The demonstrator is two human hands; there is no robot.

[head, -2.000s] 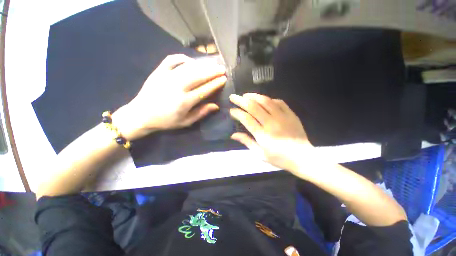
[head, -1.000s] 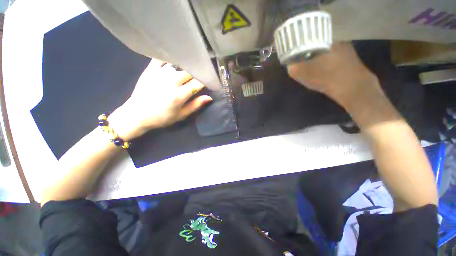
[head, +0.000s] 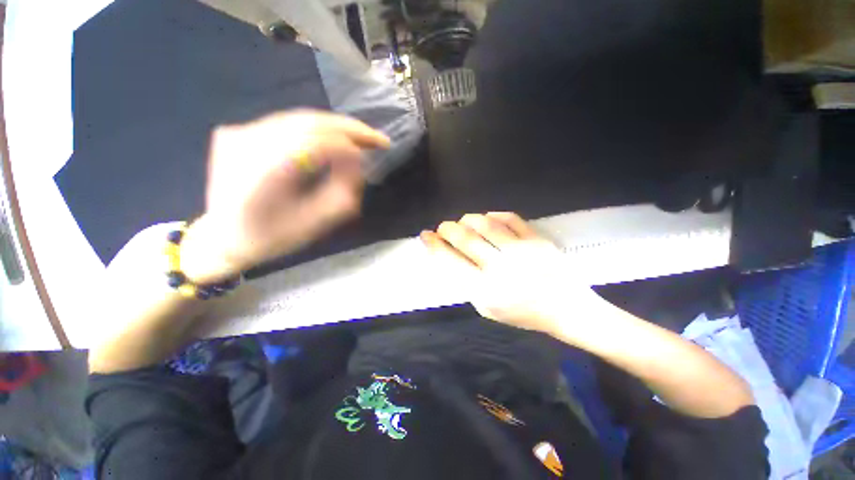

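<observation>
A large black garment panel lies under the sewing machine's needle and presser foot. A thin grey-blue cloth piece lies on it, just left of the needle. A small ribbed knob is beside the needle. My left hand is blurred over the panel left of the needle, fingers bent; whether it pinches cloth is unclear. My right hand lies palm down at the panel's near edge, on the white table's front strip, fingers slightly apart, with nothing visible in it.
Black looped handles, perhaps scissors, lie at the right of the white table. A blue plastic basket stands at lower right, beside pale cloth. A brown strip edges the table at left.
My right hand has come down from beside the large white knob to the table's front edge. My left hand has moved and is now blurred. The view has shifted, with less of the machine head showing.
</observation>
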